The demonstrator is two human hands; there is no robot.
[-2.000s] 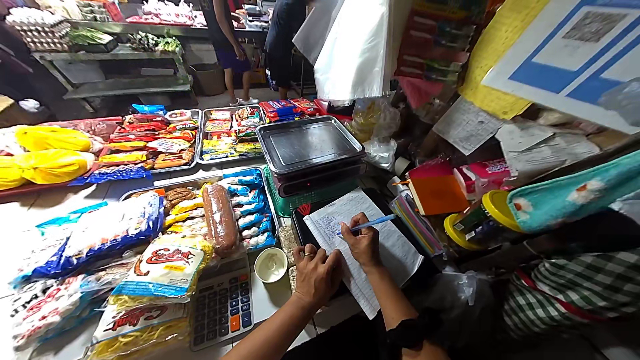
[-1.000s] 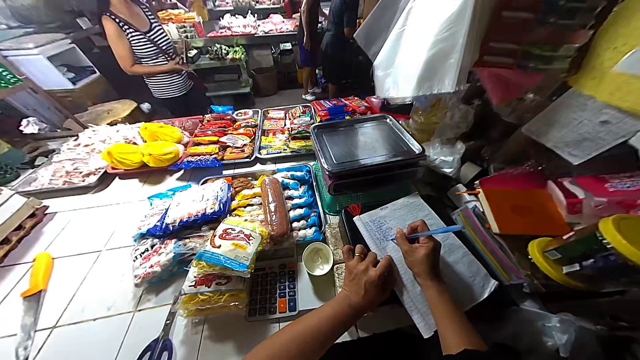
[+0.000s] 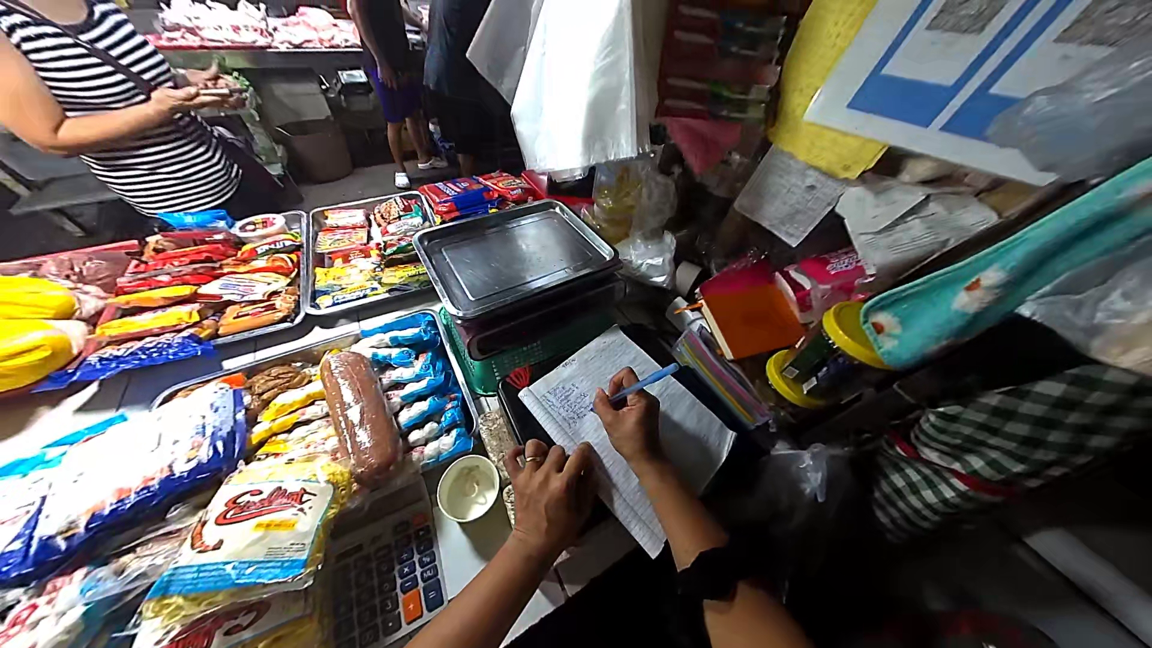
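My right hand (image 3: 630, 423) holds a light-blue pen (image 3: 650, 382), its tip at the handwriting on a lined notebook page (image 3: 670, 450). At the page's left edge rests my left hand (image 3: 551, 490), palm down with bent fingers and a ring on one; nothing shows in it. A dark surface lies under the paper. Just left of my left hand stands a small pale cup (image 3: 468, 489), and beyond it a desk calculator (image 3: 382, 576) lies partly under packs of noodles (image 3: 247, 531).
Metal trays of packaged sausages (image 3: 360, 400) and packets (image 3: 369, 247) spread leftward. A stacked metal tray (image 3: 515, 256) stands beyond the notebook. An orange notebook (image 3: 751, 310) and yellow-lidded tubs (image 3: 837, 346) crowd the right. White plastic bags (image 3: 585, 90) hang ahead. A person in a striped top (image 3: 153, 117) stands across the counter.
My right hand stays on the pen at the page and my left hand stays at the paper's edge. The view has swung left, then back right.
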